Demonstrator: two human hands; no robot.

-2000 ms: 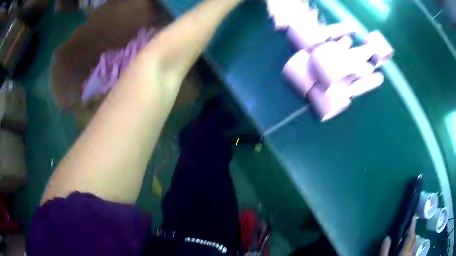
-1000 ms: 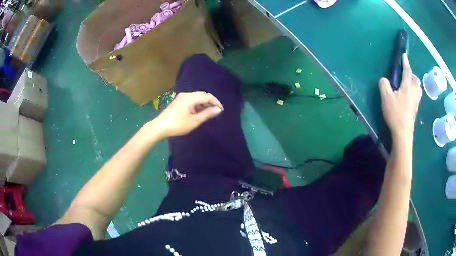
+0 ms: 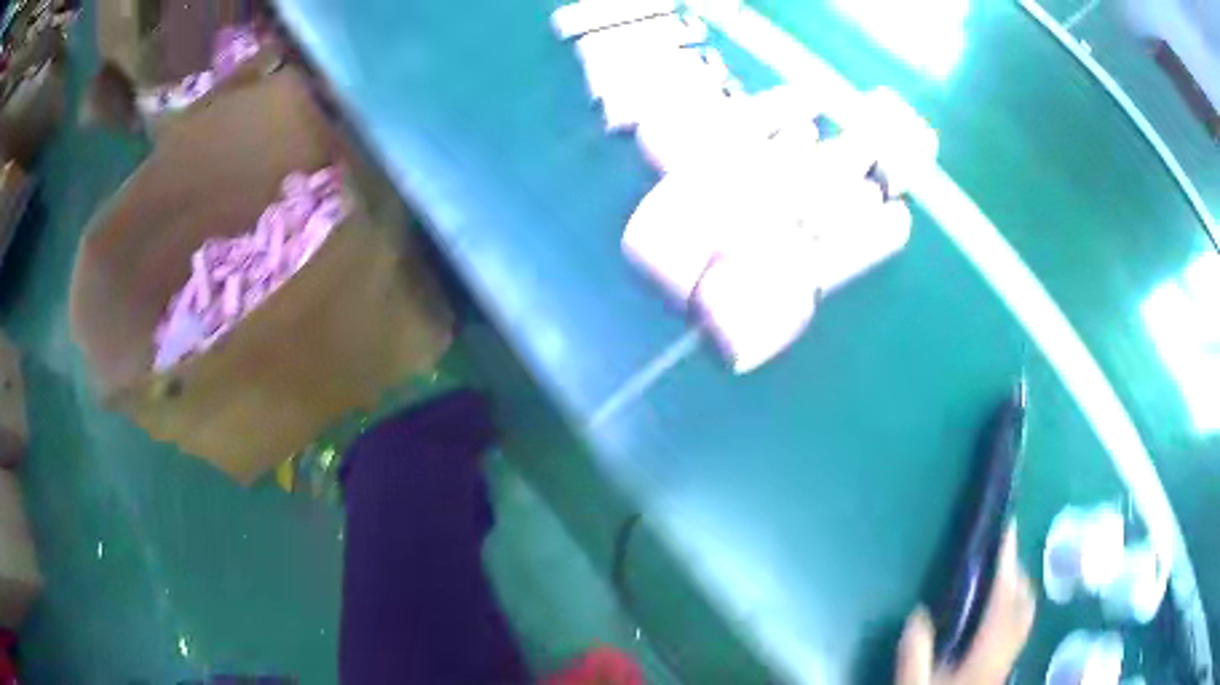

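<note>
My right hand (image 3: 987, 629) is at the lower right, cut off by the bottom edge, closed around the black electric screwdriver (image 3: 979, 535). The screwdriver points up and away over the green bench, its thin bit (image 3: 1022, 381) at the top and touching no part. Pink fan bodies (image 3: 756, 241) lie in an overexposed pile on the bench ahead of it, blurred and hard to tell apart. My left hand is out of the picture.
White fan ducts (image 3: 1086, 551) stand right of my right hand. A pale curved rail (image 3: 1057, 341) runs along the green bench (image 3: 803, 468). An open brown carton (image 3: 288, 388) with pink parts (image 3: 254, 261) stands on the floor at left, another behind it.
The view has swung up towards the bench, and the pink pile is back in view. My left hand has left the picture. My right hand still holds the screwdriver, now lower in the frame.
</note>
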